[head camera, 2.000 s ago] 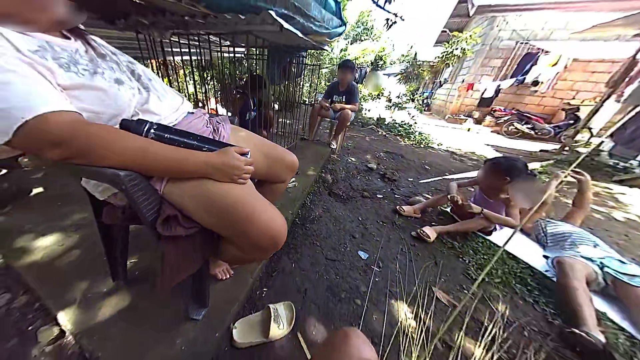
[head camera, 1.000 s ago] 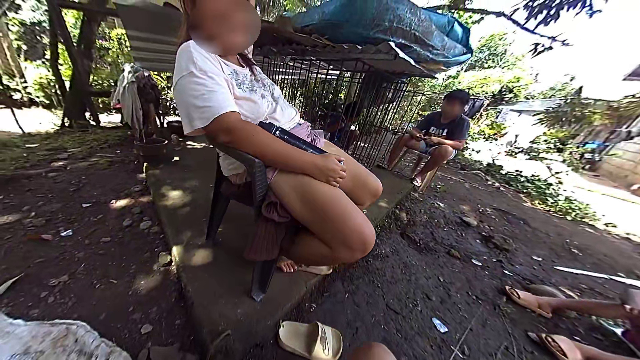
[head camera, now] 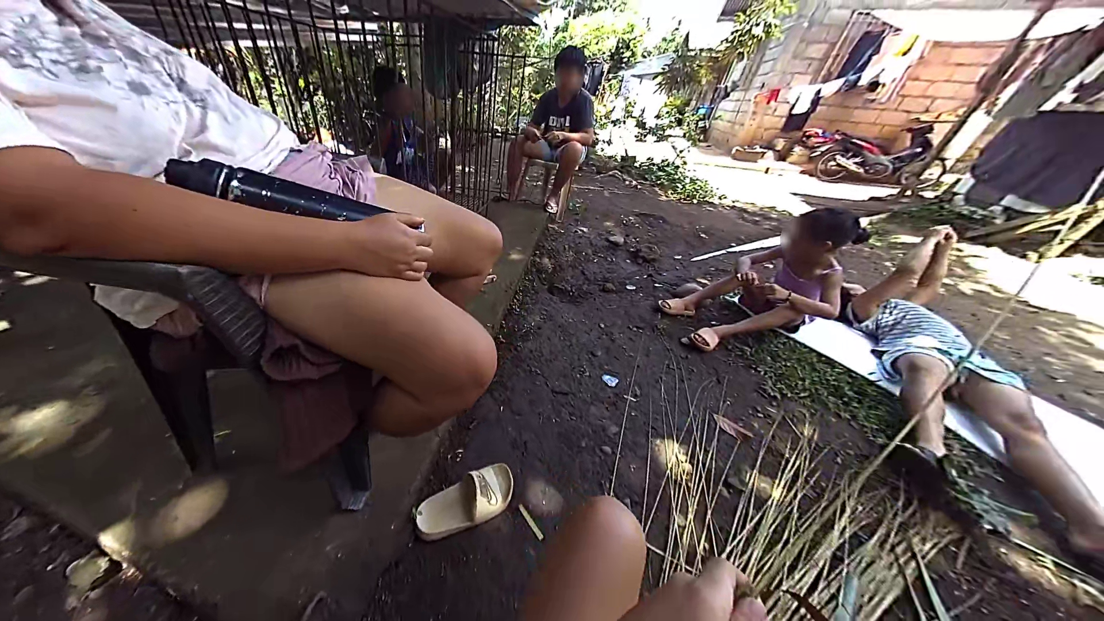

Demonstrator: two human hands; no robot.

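Observation:
At the bottom edge my left hand [head camera: 703, 595] is partly cut off, its fingers closed on a thin plant stalk beside my bare knee [head camera: 595, 552]. Just right of it spreads a bundle of thin, dry plant stalks [head camera: 802, 526], lying loosely on the soil. One long stalk [head camera: 975, 345] rises from there toward the upper right. A brown strip of leaf [head camera: 806, 604] shows close to my fingertips. My right hand is out of view. A beige slide sandal [head camera: 466, 502] lies on the ground left of my knee.
A person with a black bottle [head camera: 276, 194] sits at left on a dark plastic chair [head camera: 220, 302]. Another sits by a metal-barred cage [head camera: 345, 78]. At right, people sit and lie on a white sheet [head camera: 837, 345]. A concrete slab edge [head camera: 517, 259] runs alongside dark soil.
The view has swung right since one second ago, bringing the stalks and the people on the sheet back into view. My left hand now shows at the bottom edge.

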